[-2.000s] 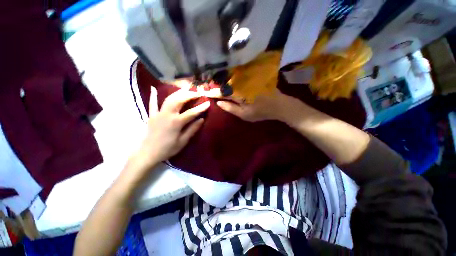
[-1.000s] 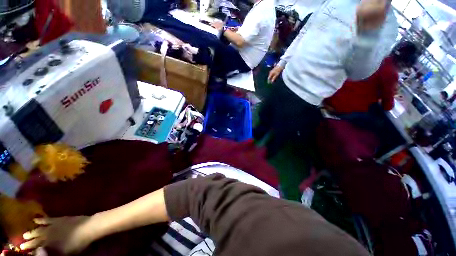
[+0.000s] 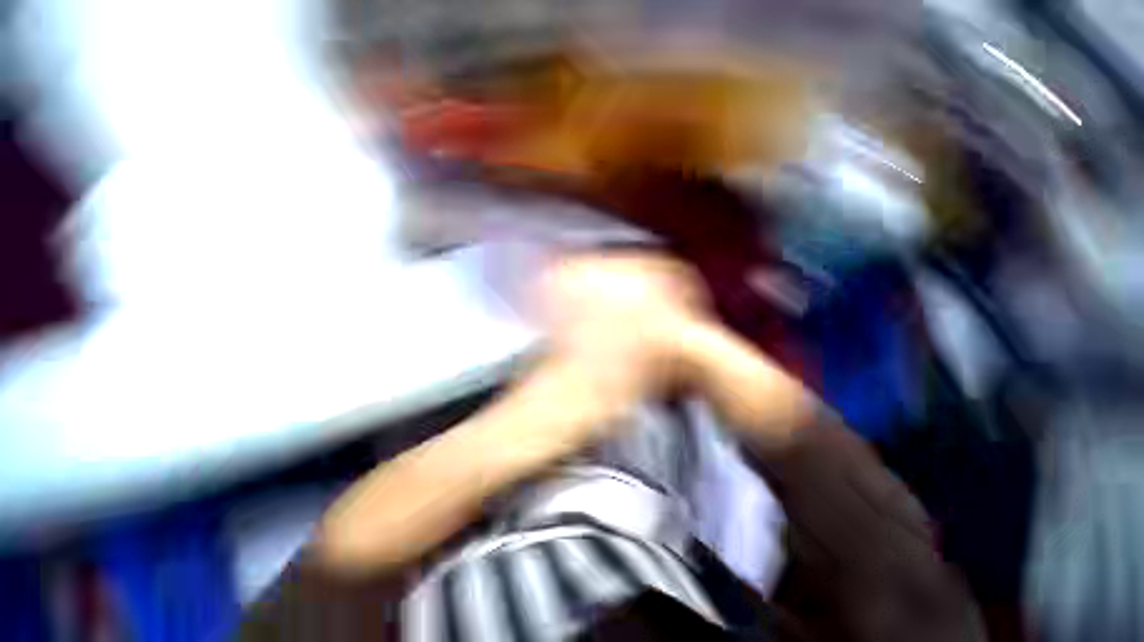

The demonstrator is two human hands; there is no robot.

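Note:
The whole view is heavily blurred by motion. My left hand and my right hand are close together or overlapping in the middle, at the table's front edge. I cannot tell their fingers apart or whether they hold anything. Maroon fabric lies behind and to the right of my hands. A pale, whitish layer shows just left of and behind them. The sewing machine is smeared across the top and its needle cannot be made out. Yellow-orange tufts show as a blur there.
The white table spreads to the left, very bright, with its front edge running below. More maroon cloth is at the far left. A blue basket-like shape is at the right. Striped clothing covers my lap.
The view has swung back from the workshop on the right to the table and lap. Both hands now show together near the table's front edge, farther from the machine than two seconds ago.

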